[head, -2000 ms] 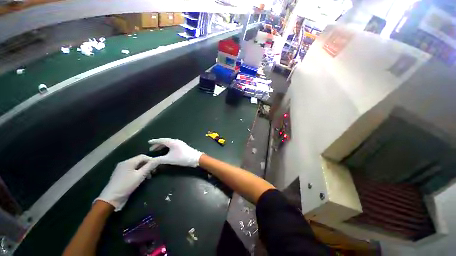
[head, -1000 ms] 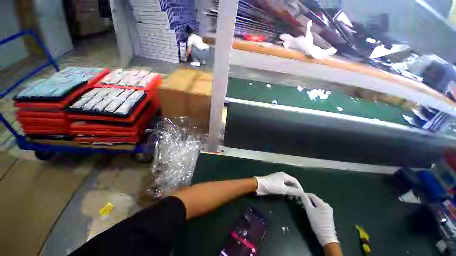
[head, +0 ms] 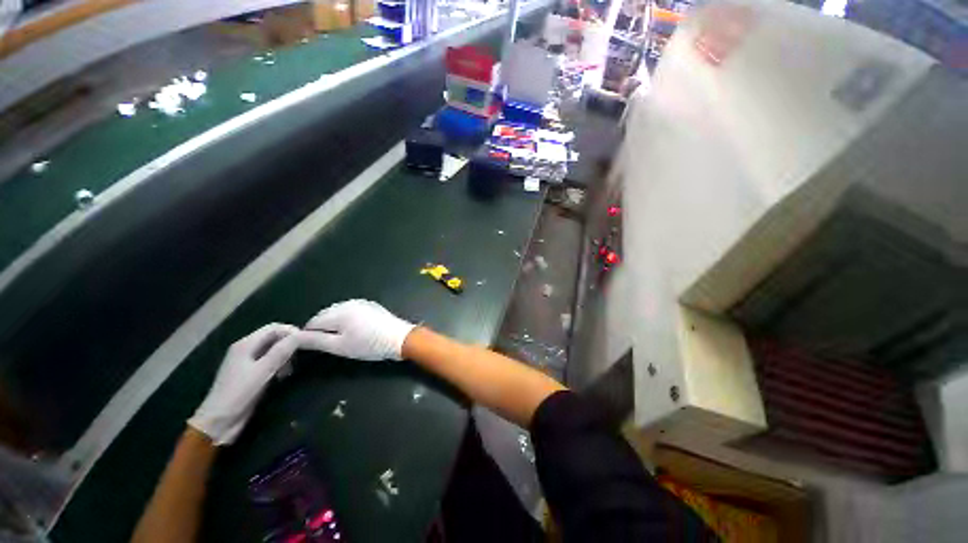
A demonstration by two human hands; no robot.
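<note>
My left hand (head: 242,384) and my right hand (head: 361,330) wear white knit gloves and meet above the green bench top (head: 366,255). Their fingertips touch. A tiny pale bit shows under the left fingers, and I cannot tell whether it is held. A smartphone (head: 293,496) with a lit, pinkish screen lies on the bench near my left forearm, blurred. A yellow-and-black utility knife (head: 442,278) lies on the bench beyond my right hand. Small pale scraps (head: 386,486) lie near the phone.
A black belt conveyor (head: 244,202) runs along the left behind a metal rail. Printed boxes (head: 528,151) stand at the bench's far end. On the right is an off-white machine (head: 695,371) with a dark opening and reddish rollers (head: 839,408). A carton with yellow-red contents (head: 732,507) sits below it.
My view swung left to the trolley and stacks, then back right to the machine. My gloved hands stay together at the fingertips. The knife and phone remain on the bench.
</note>
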